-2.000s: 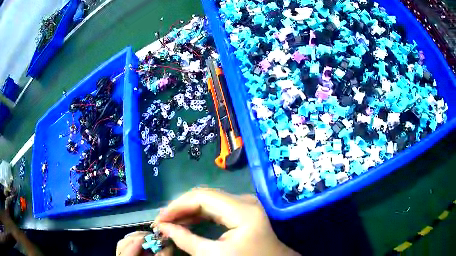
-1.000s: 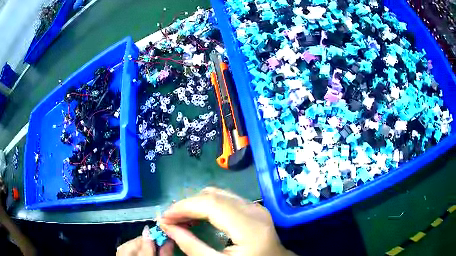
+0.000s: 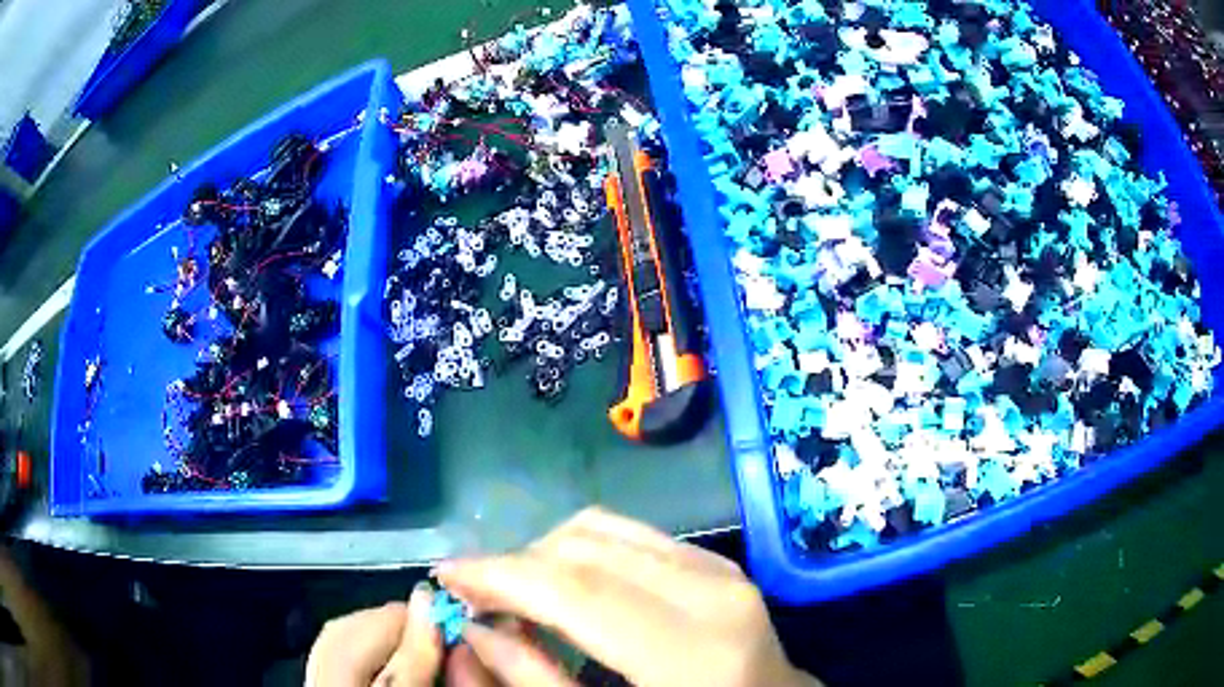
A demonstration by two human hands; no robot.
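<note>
A tiny turquoise plastic piece (image 3: 448, 615) is held between my two hands at the bottom of the view, just off the bench's front edge. My left hand (image 3: 379, 647) pinches it from the left with thumb and fingers. My right hand (image 3: 631, 604) reaches in from the right, its fingertips touching the piece and a small dark bit at its top. The fingers cover much of the piece, so its exact shape is hidden. Both hands are bare and partly cut off by the lower edge.
A large blue bin (image 3: 752, 470) of coloured housings stands right, a shallower blue bin (image 3: 363, 309) with dark wired pieces left. Between them lie an orange-black utility knife (image 3: 654, 295), two-hole links (image 3: 450, 356) and mixed wired parts (image 3: 524, 114). A person's arm (image 3: 34, 624) shows lower left.
The view has shifted slightly, so the knife and large bin appear farther right. My hands stay together on the turquoise piece, with the right fingers now lying more over it.
</note>
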